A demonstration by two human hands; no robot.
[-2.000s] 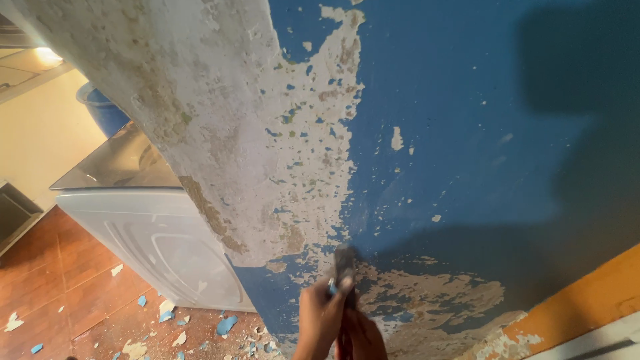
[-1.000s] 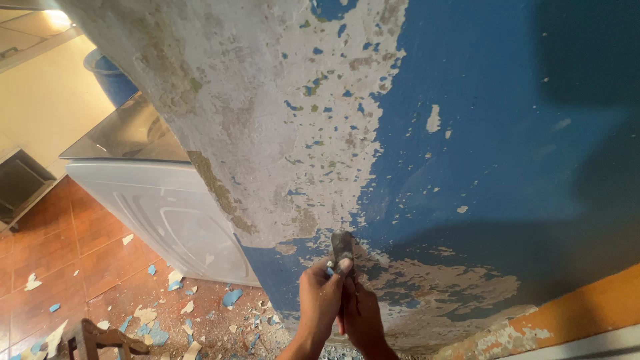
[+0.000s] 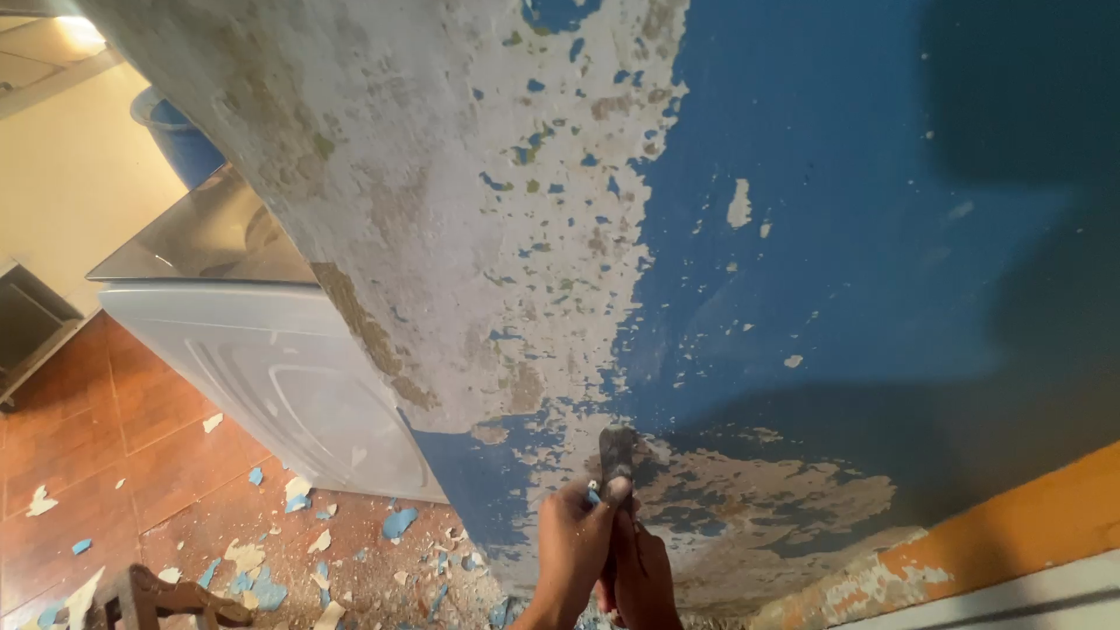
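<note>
A scraper (image 3: 617, 451) with a dark, worn metal blade lies against the wall low in the middle of the view. My left hand (image 3: 573, 538) presses on the blade with its fingers, the thumb on its face. Just right of it, my right hand (image 3: 643, 569) grips the handle, which is mostly hidden. Around the blade the blue paint (image 3: 787, 289) meets bare, patchy plaster (image 3: 420, 175). A second scraped patch (image 3: 787, 490), with blue flecks left in it, spreads right of my hands.
To the left stands a white appliance (image 3: 289, 385) with a shiny top, with a blue bucket (image 3: 184, 140) behind it. Paint flakes (image 3: 267, 591) litter the tiled floor (image 3: 79, 437). A brown stool-like frame (image 3: 149, 595) is at bottom left, an orange band (image 3: 1032, 507) at lower right.
Both hands stay on the scraper low on the wall; more of the forearms shows than two seconds ago. The view has shifted, and the brown frame at bottom left has come into it.
</note>
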